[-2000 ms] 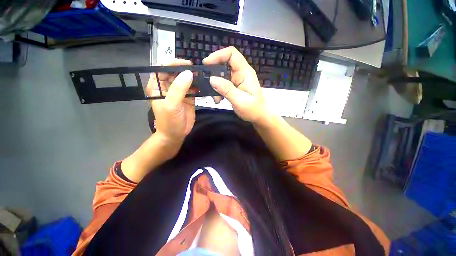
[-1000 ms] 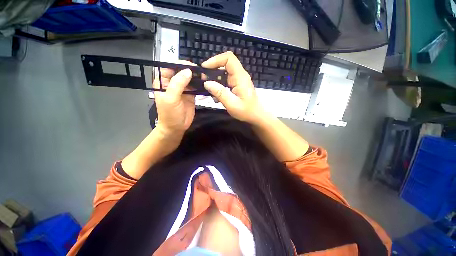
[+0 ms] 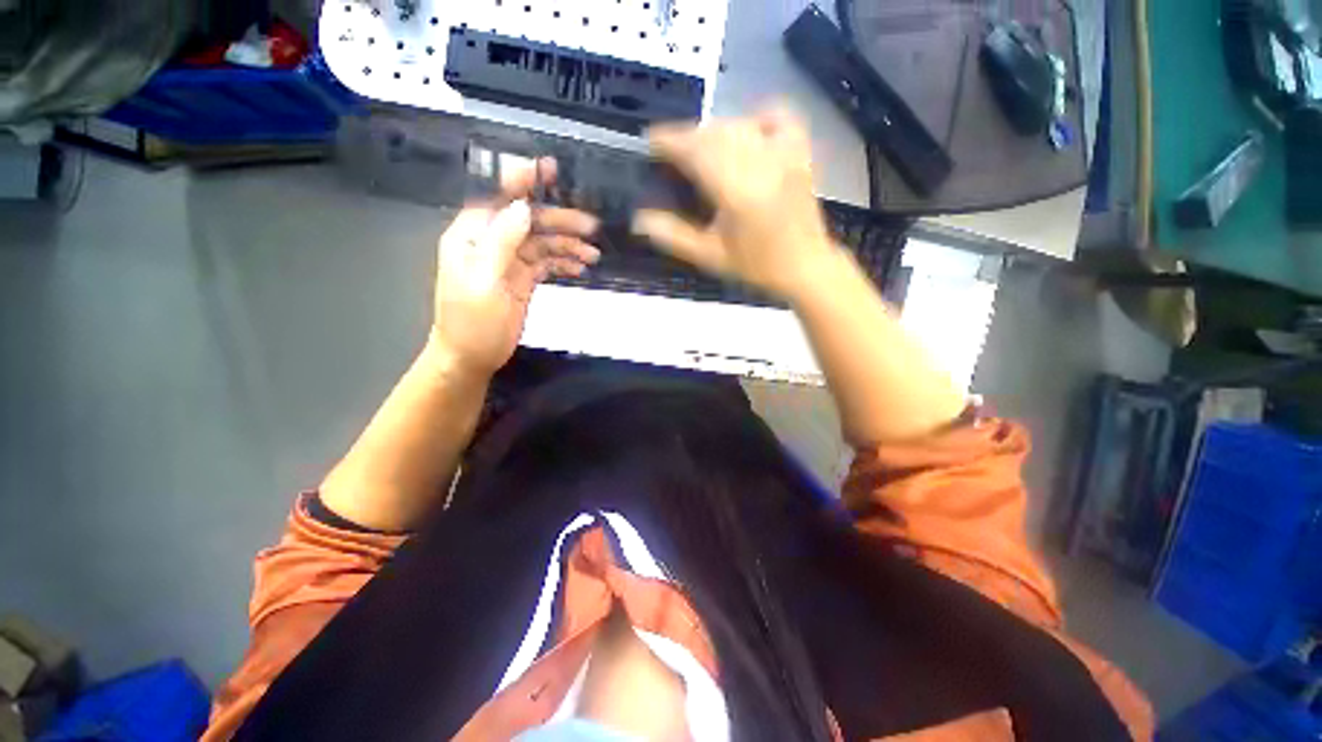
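A long black slotted part point(image 3: 406, 163) is blurred above the keyboard, its left end out over the floor. My right hand point(image 3: 747, 196) is blurred and holds its right end between thumb and fingers. My left hand point(image 3: 486, 276) is sharper, just below the part's middle, fingers apart; it does not appear to grip the part, though its fingertips overlap it. The black keyboard point(image 3: 638, 261) is largely hidden behind my hands and the part.
A second black slotted bar point(image 3: 573, 80) lies along the near edge of the white perforated plate point(image 3: 392, 51). A black bar point(image 3: 870, 102) lies beside the mouse pad point(image 3: 942, 65), with the mouse point(image 3: 1018, 76) on it. Blue bins stand at left and right.
The slotted part has moved up and away from me, towards the perforated plate. My right hand has risen and moved right. My left hand's fingers have opened. More of the plate shows.
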